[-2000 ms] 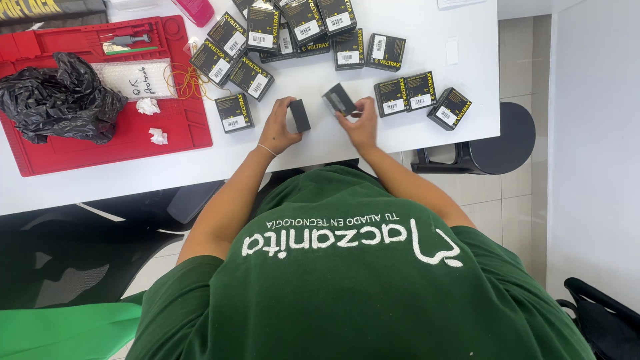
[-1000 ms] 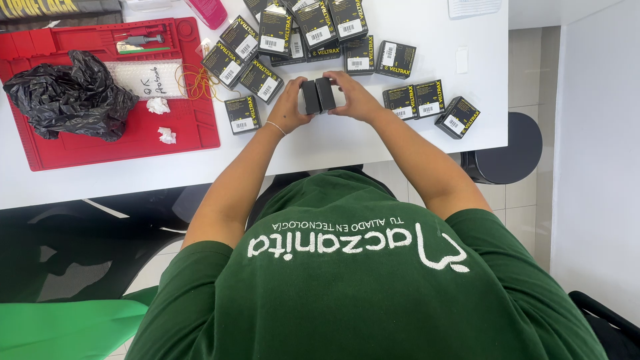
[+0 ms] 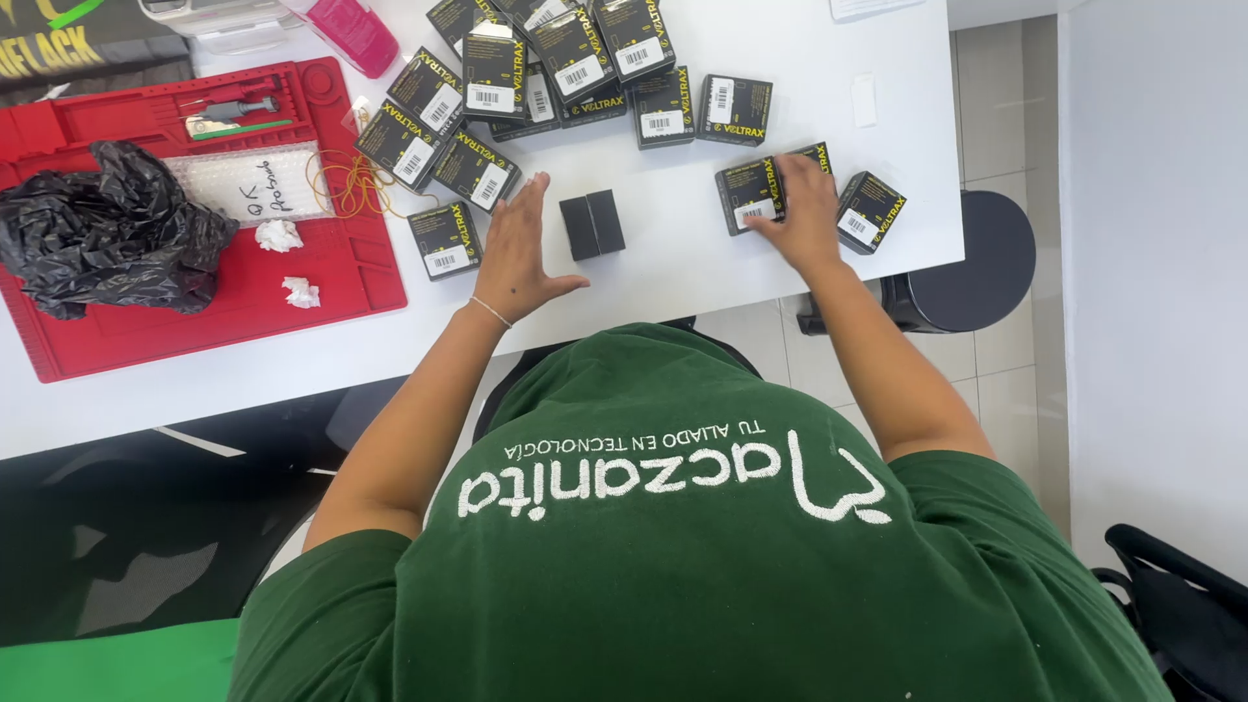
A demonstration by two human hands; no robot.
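Note:
Two small black boxes (image 3: pixel 592 224) stand side by side on the white table, touching or nearly so. Just left of them my left hand (image 3: pixel 525 249) rests with fingers spread, holding nothing, its fingertips beside the black-and-yellow Veltrax boxes (image 3: pixel 476 168). Over a pair of Veltrax boxes (image 3: pixel 749 195) at the right lies my right hand (image 3: pixel 804 210), its thumb at the front and its fingers on top; part of the pair is hidden beneath it. Another Veltrax box (image 3: pixel 871 213) sits tilted just right of that hand.
Several more Veltrax boxes (image 3: pixel 578 73) are piled at the back. On the left, a red work mat (image 3: pixel 341 244) bears a crumpled black plastic bag (image 3: pixel 102 229), a bubble-wrap packet (image 3: pixel 249 185), thin yellow cord and crumpled white paper. The white table's (image 3: pixel 673 292) front edge runs close to both wrists.
The two black boxes, held between both hands one second ago, now stand released on the table. My right hand has moved right onto the Veltrax pair; my left hand has opened beside the black boxes.

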